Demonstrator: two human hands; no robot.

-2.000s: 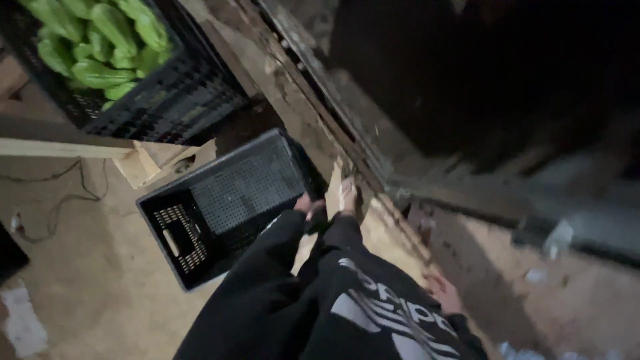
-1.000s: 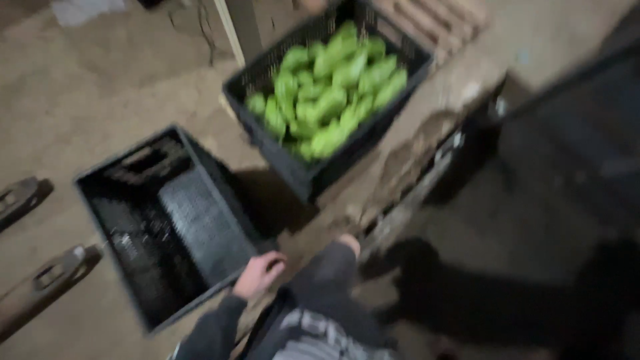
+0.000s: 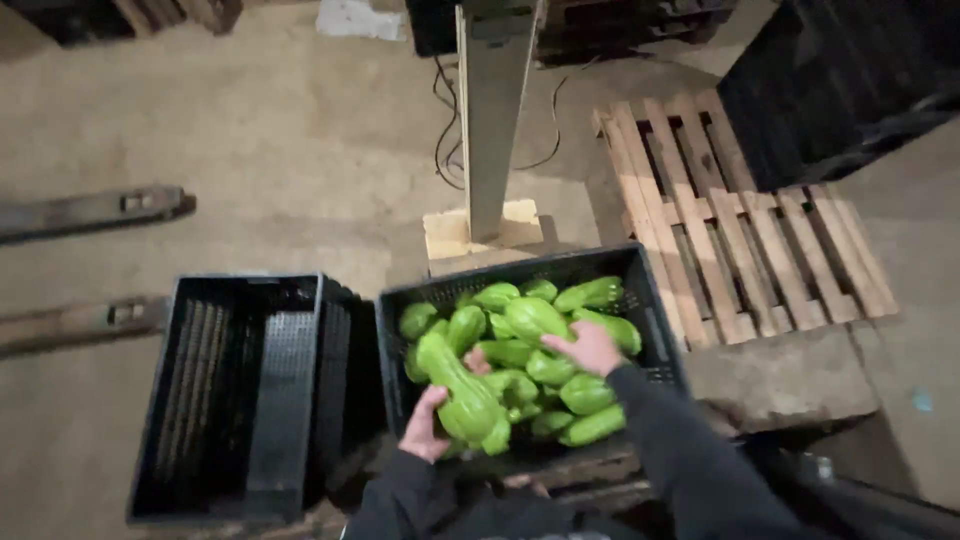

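Observation:
A black plastic crate [image 3: 660,330] filled with light green squash stands in front of me. My left hand [image 3: 426,427] grips a large bulbous green squash [image 3: 466,401] at the crate's near left part, its thumb on the near side and fingertips showing beyond. My right hand [image 3: 589,346] lies on another green squash [image 3: 534,319] near the middle of the pile, thumb and fingers around its right end; whether it is lifted I cannot tell. Left of this crate is a second black plastic crate [image 3: 321,375] with nothing seen inside.
Pallet jack forks [image 3: 82,322] reach in from the left. Behind the full crate a post [image 3: 495,127] rises from a wooden base [image 3: 442,232], with a cable [image 3: 448,127] on the floor. A wooden pallet [image 3: 750,247] lies at right, a dark stack [image 3: 840,90] at its far end.
Both hands are now in the full crate on the squash; one second ago my left hand was by the near edge of the other crate. The view has turned considerably.

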